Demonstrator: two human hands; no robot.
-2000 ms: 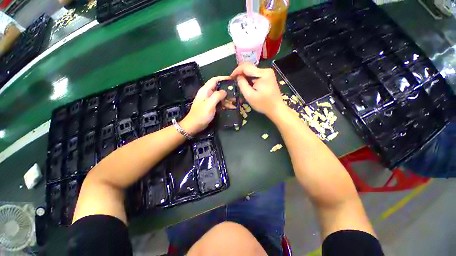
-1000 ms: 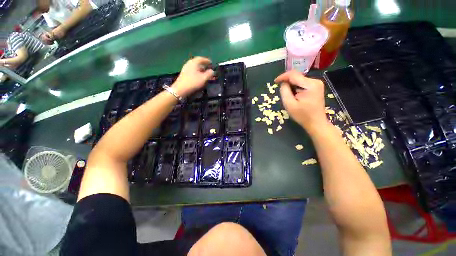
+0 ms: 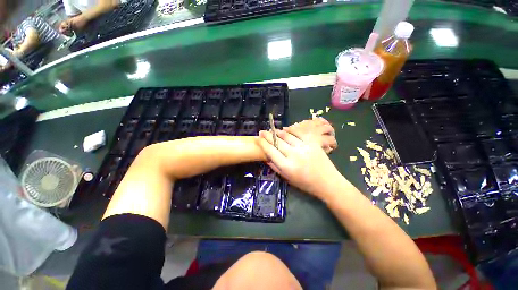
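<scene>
My left hand is low over the bench, right of the tray, its fingers curled and their undersides hidden. It covers most of a small scatter of pale chips. My right hand lies across my left wrist and the back of that hand. A thin brownish strip stands up by its fingers; I cannot tell if it is tweezers or the bracelet. The black blister tray holds black housings in rows of pockets, partly under my left arm.
A larger chip pile lies by a black smartphone. A pink drink cup and amber bottle stand behind. Another black tray is right. A fan and white wad are left. Other workers' arms show upper left.
My left hand has left the tray's back row and moved right, over the chip scatter. My right hand has come left and down onto my left wrist. The view has shifted slightly.
</scene>
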